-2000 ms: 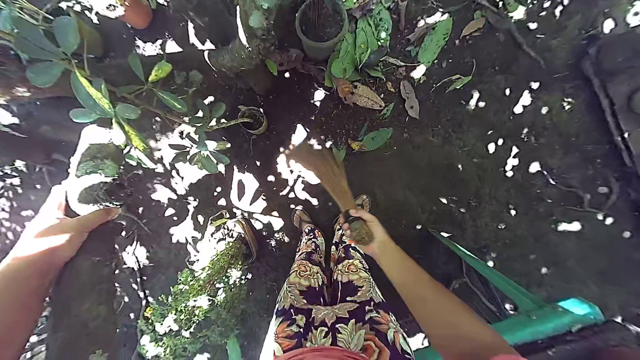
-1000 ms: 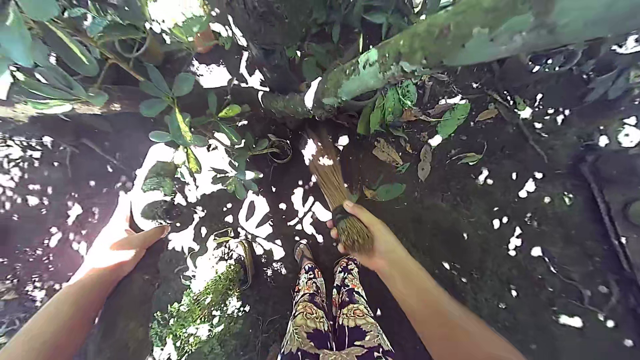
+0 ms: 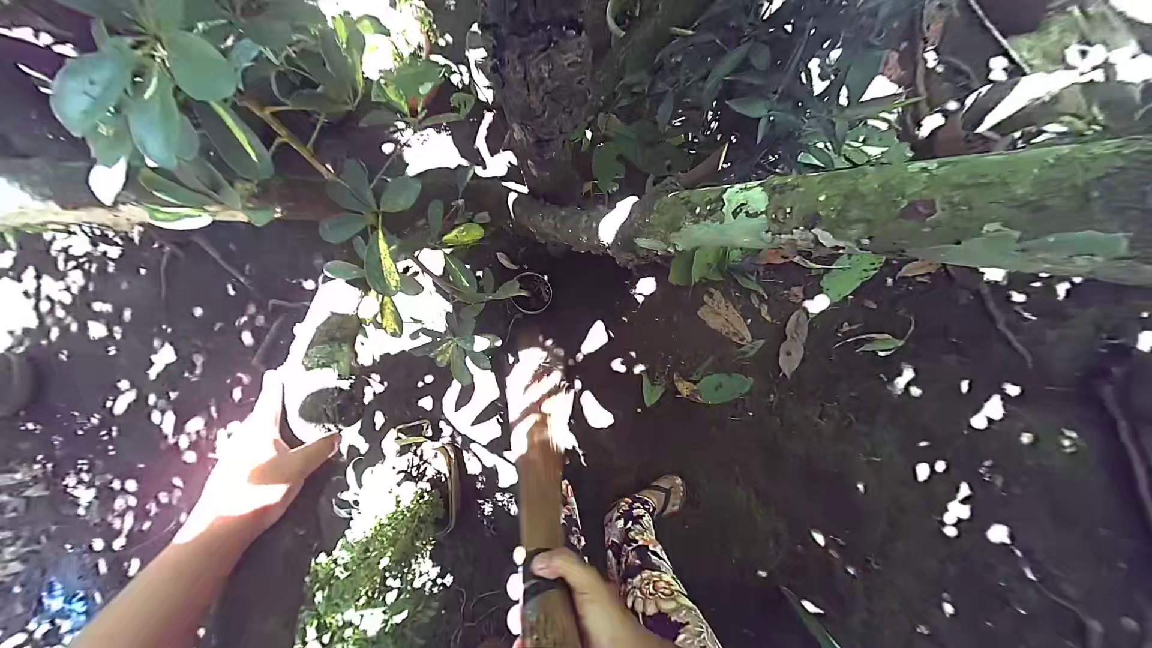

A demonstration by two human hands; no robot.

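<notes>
My right hand (image 3: 589, 598) grips the bound handle of a short brown hand broom (image 3: 542, 477) at the bottom centre. Its bristles point away from me over the dark soil, and bright sun patches wash out their tips. On the left, my left hand (image 3: 274, 468) rests with thumb and palm against an upright mossy post or trunk (image 3: 331, 346), whose exact kind I cannot tell. Several fallen leaves, among them a green leaf (image 3: 724, 388) and a brown leaf (image 3: 724, 317), lie on the ground right of the bristles.
A mossy horizontal trunk (image 3: 900, 211) crosses ahead and meets a dark upright trunk (image 3: 544, 99). A leafy branch (image 3: 288, 135) hangs at upper left. A small round pot (image 3: 532, 293) sits beyond the broom. A low green plant (image 3: 387, 558) grows beside my left arm. My sandalled foot (image 3: 664, 495) is right of the broom.
The broom has moved left from near the fallen leaves, and its handle is nearer the bottom edge. My left hand stays against the post. The view has shifted, showing more of the horizontal trunk.
</notes>
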